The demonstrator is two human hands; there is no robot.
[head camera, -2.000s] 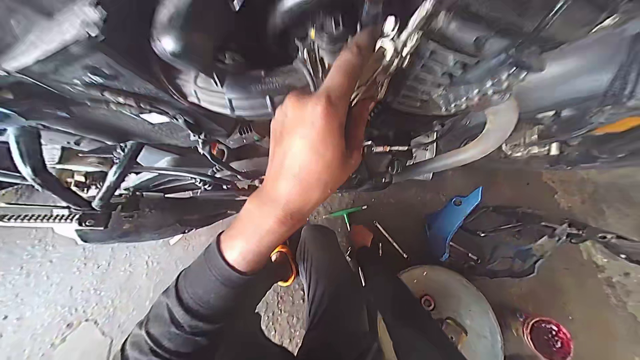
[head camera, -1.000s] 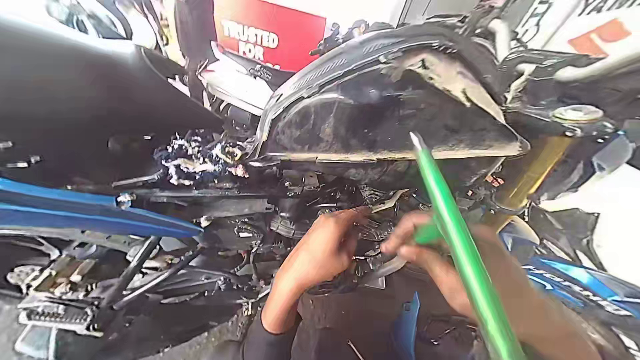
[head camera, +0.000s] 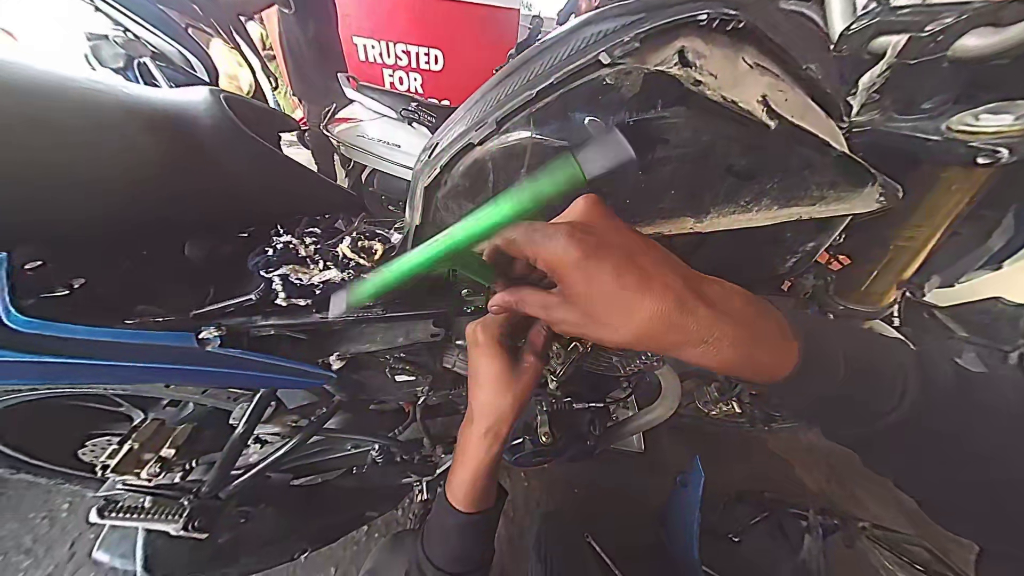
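My right hand grips a green-handled T-handle wrench close to the middle of its crossbar, which lies tilted and slightly blurred in front of the motorcycle's black fuel tank. Just below it, my left hand is raised with its fingers curled close to the right hand's fingertips, beside the motorcycle's engine. The tool's shaft is mostly hidden behind the hands, and whether the left fingers grip it cannot be made out.
Left of the tank are bundled wires and the black seat. A blue side panel runs above the footrest. A bent exhaust pipe lies below the engine. On the ground is a blue plastic piece. Behind stands a white scooter.
The T-handle's crossbar has turned to slope the other way, up to the right. Two seconds ago the green-handled tool lay on the ground. The view has swung up from the ground.
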